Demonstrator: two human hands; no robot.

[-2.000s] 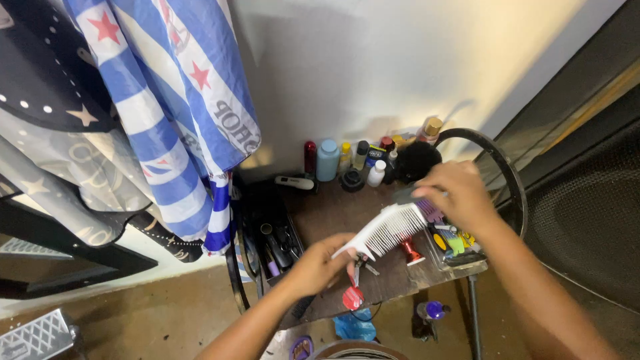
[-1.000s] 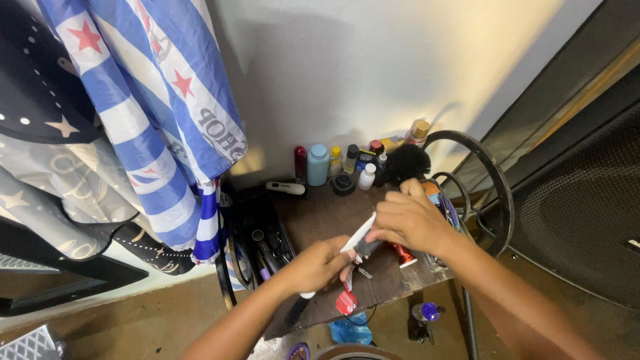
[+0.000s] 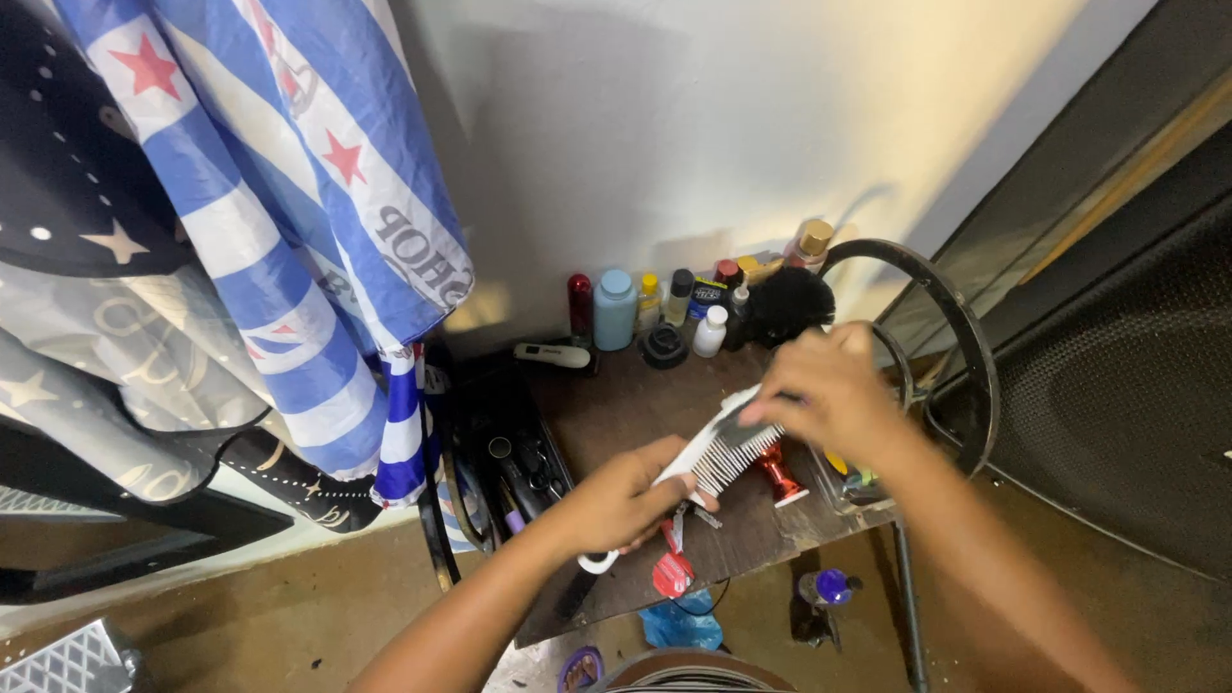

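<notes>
My left hand (image 3: 640, 496) is closed around a large white wide-toothed comb (image 3: 707, 457), whose teeth point down and to the right. A dark, flat piece (image 3: 756, 419), perhaps a small brush or comb, lies against the white comb's teeth, and my right hand (image 3: 828, 390) grips it; that hand is blurred. The comb's white looped handle end shows below my left hand. Under the hands is a dark wooden table (image 3: 616, 399). A shiny red object with a white base (image 3: 782, 476) and a round red tag (image 3: 673, 575) are close to the comb.
Bottles, among them a light blue one (image 3: 614, 310), and a black bristly brush (image 3: 794, 303) line the table's back. A white hair clipper (image 3: 551, 355) lies by a black tray (image 3: 558, 443) of tools. Striped capes (image 3: 260, 241) hang left. A curved black metal frame (image 3: 977, 356) and a speaker (image 3: 1136, 385) stand right.
Two seconds ago my right hand was higher, beside the white comb's far end. One second ago both hands were close together with the comb turned edge-on; now its teeth show again.
</notes>
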